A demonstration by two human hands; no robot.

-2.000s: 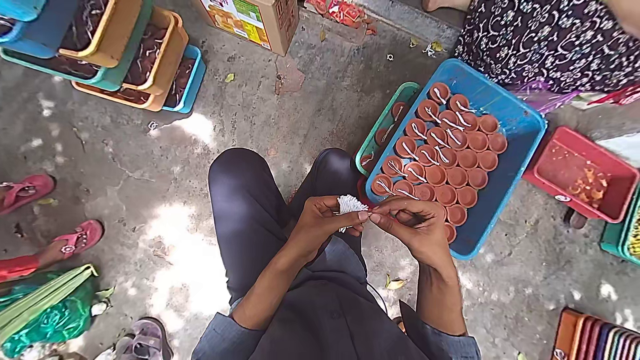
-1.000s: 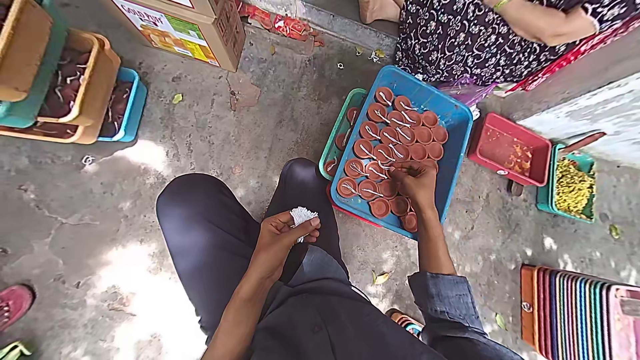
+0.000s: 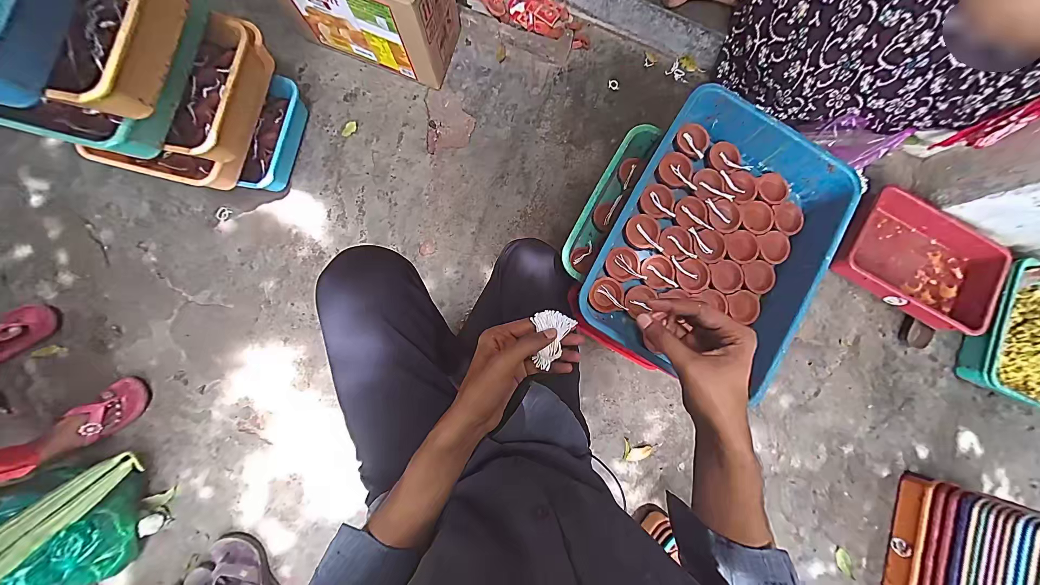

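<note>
Small clay lamps (image 3: 740, 246) stand in rows in a blue plastic tub (image 3: 812, 301); many hold white cotton wicks, while those towards the right side look bare. A bundle of white wicks (image 3: 552, 340) is pinched between the thumb and fingers of my left hand (image 3: 504, 357), above my lap. My right hand (image 3: 703, 333) is over the near edge of the tub, thumb and fingertips close together at a lamp in the nearest row. Whether a wick is between those fingertips cannot be made out. Its fingers partly hide the nearest lamps.
A green tub (image 3: 621, 150) with lamps lies under the blue one's left side. Right of it are a red tub (image 3: 934, 260) and a green tub of yellow petals (image 3: 1020, 341). Stacked tubs (image 3: 231, 97) and a cardboard box (image 3: 406, 36) stand beyond. A person in patterned cloth (image 3: 829, 65) sits close by.
Two seconds ago both my hands were together at the wick bundle. My right hand has since moved over to the lamps, while my left hand has kept the bundle.
</note>
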